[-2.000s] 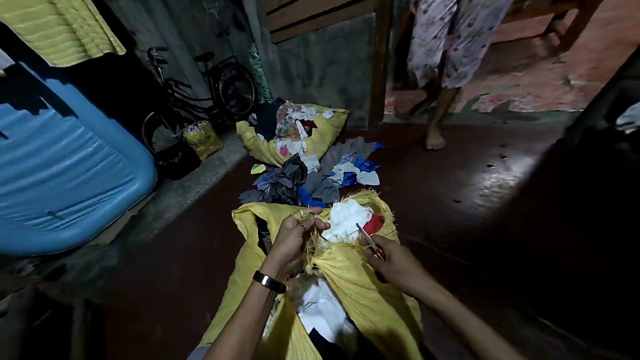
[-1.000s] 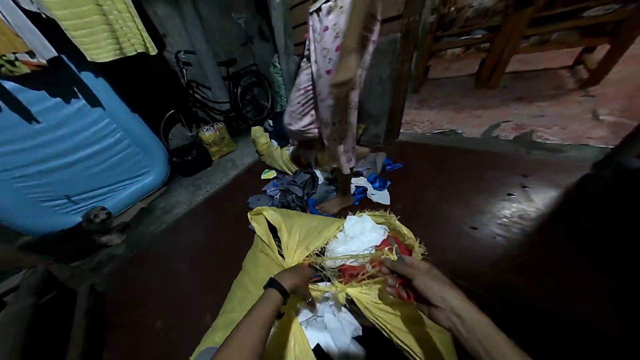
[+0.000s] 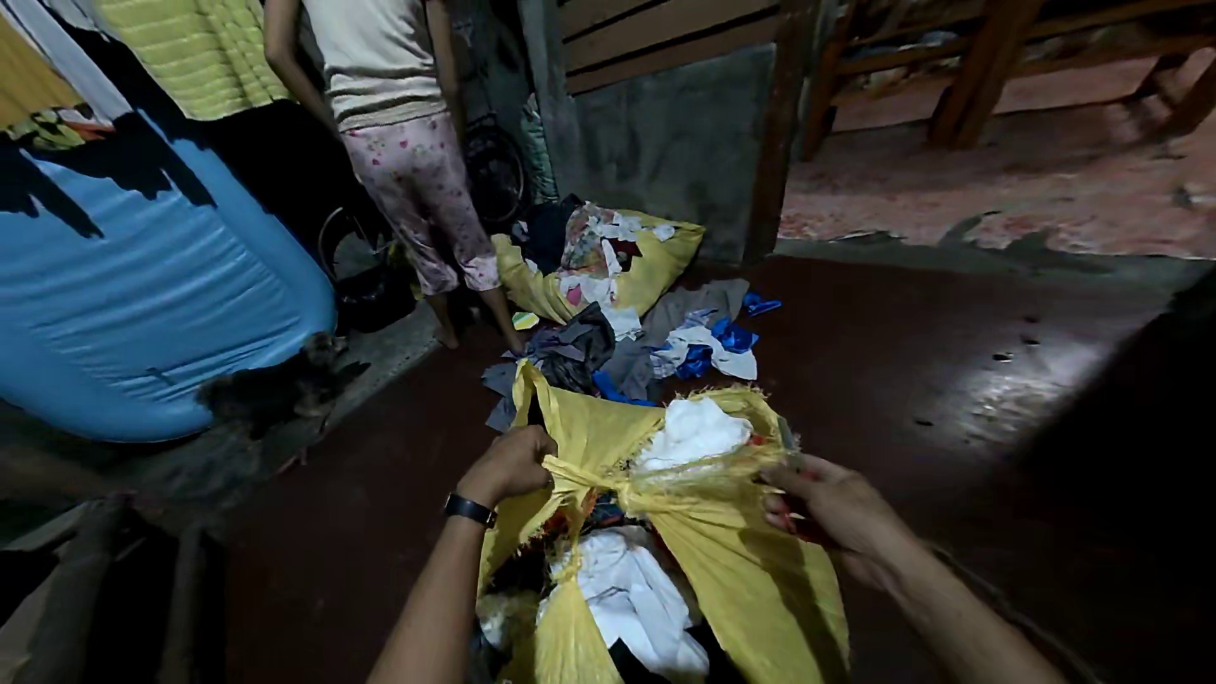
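A yellow woven sack (image 3: 750, 570) with frayed, torn edges stands in front of me, its middle drawn together in a knotted strip. White cloth (image 3: 698, 432) shows in the opening beyond the strip, and more white cloth (image 3: 627, 594) in the nearer one. My left hand (image 3: 513, 465), with a dark band on its wrist, is closed on the sack's yellow material at the left of the knot. At the sack's right edge, my right hand (image 3: 822, 503) holds red-handled scissors (image 3: 784, 513), mostly hidden by the fingers.
Another yellow sack (image 3: 670, 266) full of cloth lies ahead, with loose dark, white and blue cloths (image 3: 708, 347) before it. A person (image 3: 408, 142) stands at its left. A dog (image 3: 285, 385) is beside a blue inflatable-looking object (image 3: 171, 304). A bicycle (image 3: 499, 171) stands behind.
The person has moved left, away from the cloth pile. My left hand has shifted to the left side of the sack's knot, and my right hand has moved out to its right edge.
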